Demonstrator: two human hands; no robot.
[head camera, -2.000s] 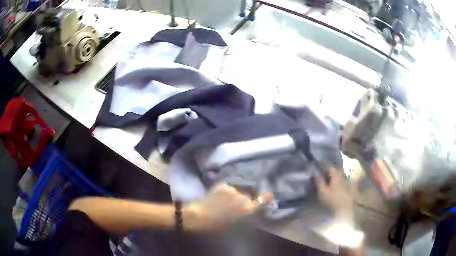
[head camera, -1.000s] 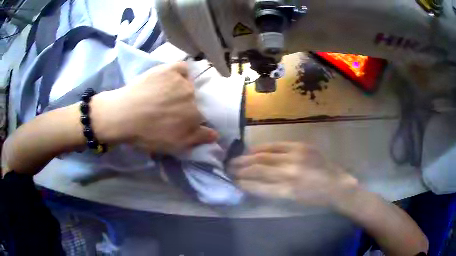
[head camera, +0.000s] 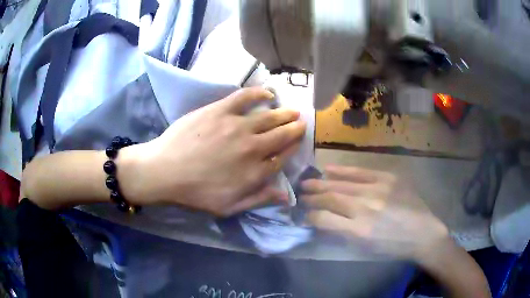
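The pale blue-grey garment (head camera: 192, 93) with dark strips lies bunched left of the sewing machine head (head camera: 337, 52), its edge running under the head's left end. My left hand (head camera: 215, 151), with a black bead bracelet, presses on the cloth just in front of the needle area. My right hand (head camera: 366, 209) is blurred; its fingertips are at the cloth's dark right edge (head camera: 310, 174), and I cannot tell whether they grip it. A crumpled pale end (head camera: 273, 230) of the cloth lies between the hands near the table's front edge.
The yellow-brown bed plate (head camera: 372, 131) with black blotches is right of the cloth. Behind it is part of a bright red screen (head camera: 451, 109). Dark looped handles (head camera: 483, 180) lie at the right, beside a pale rounded item (head camera: 511, 218). Blue basket parts show below the table.
Since one second ago, both hands appear further right, as does the machine, partly from a view shift. My left hand lies flatter over the cloth. Two seconds ago the hands held the cloth before the table.
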